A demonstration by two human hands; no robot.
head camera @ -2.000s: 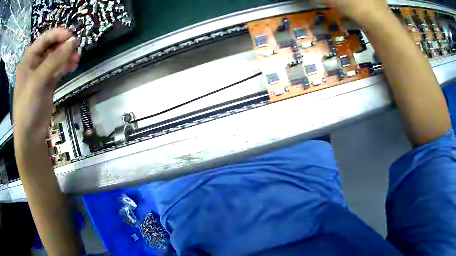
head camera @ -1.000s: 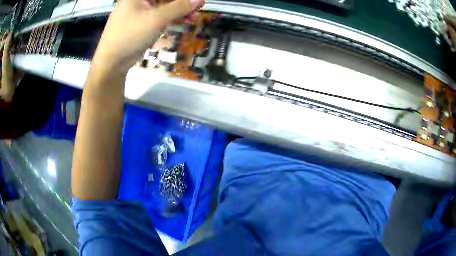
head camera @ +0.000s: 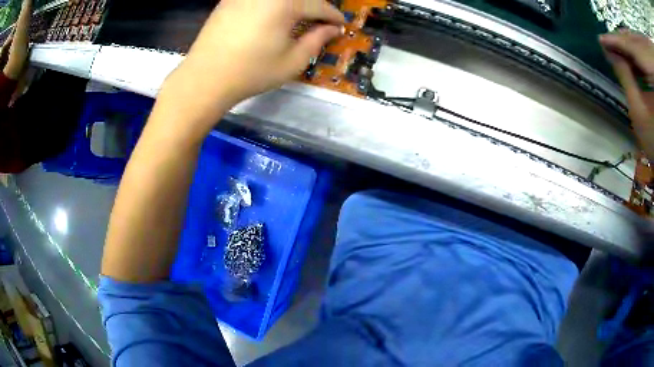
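Observation:
My left hand is over the orange circuit board panel at the top centre. Its thumb and finger are bent close together above the board, and whether they pinch a small part cannot be told. The hand hides the panel's left part. My right hand is at the right edge, partly cut off, just below a heap of loose white parts. Its fingers are partly spread, and whether it holds a part is unclear. Another orange panel shows below it, cut off by the edge.
A conveyor edge rail crosses in front of me. A black cable runs over the pale bed between the panels. A blue bin holds metallic parts and clear plastic. Another person's arm is at far left.
The view has swung left from the parts tray. My left hand has gone from the tray to the panel, its fingertips now lower. My right hand has come further into view, beside the white heap.

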